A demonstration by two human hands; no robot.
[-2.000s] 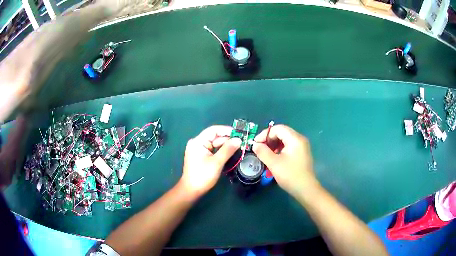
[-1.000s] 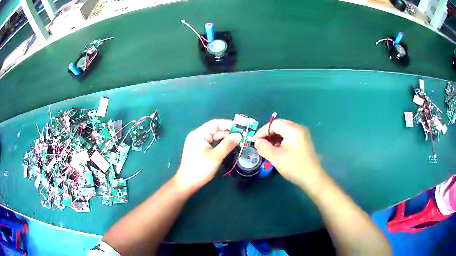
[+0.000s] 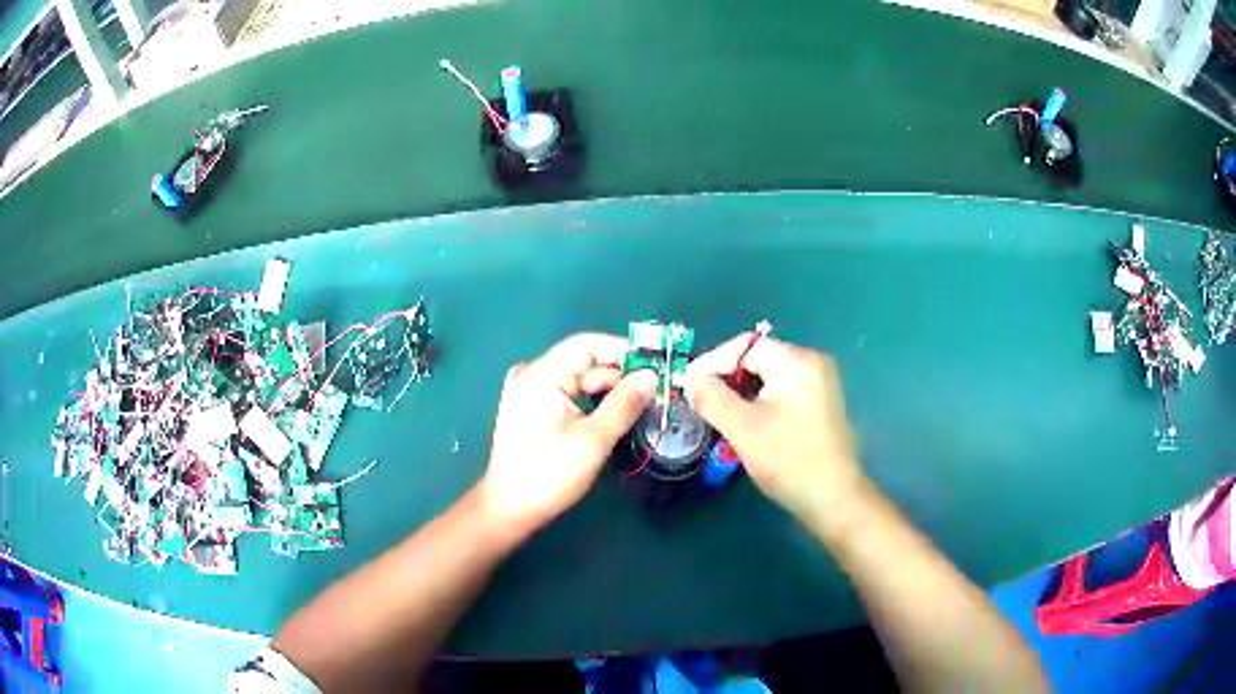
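Note:
A small green circuit board [image 3: 659, 339] is held upright between my hands at the middle of the bench. My left hand [image 3: 569, 420] pinches its left lower edge between thumb and fingers. My right hand [image 3: 770, 414] pinches at the board's lower right, with a red and dark lead [image 3: 750, 349] rising from its fingers to a pale tip. What exactly sits between the right fingertips is hidden. Just below the fingertips is a black speaker unit with a round grey magnet [image 3: 672, 445]. A blue battery [image 3: 721, 462] lies at its right, partly behind my right hand.
A large tangled pile of circuit boards [image 3: 203, 427] lies at the left. A smaller pile [image 3: 1152, 319] lies at the right. Beyond the bench, a dark green conveyor [image 3: 759, 102] carries spaced black units with blue batteries [image 3: 512, 92]. A red stool [image 3: 1111, 597] and a person's pink sleeve are at the lower right.
The units on the conveyor have moved left. The person's arm at the upper left has gone. My hands stay over the speaker unit, and the board and lead have tilted slightly.

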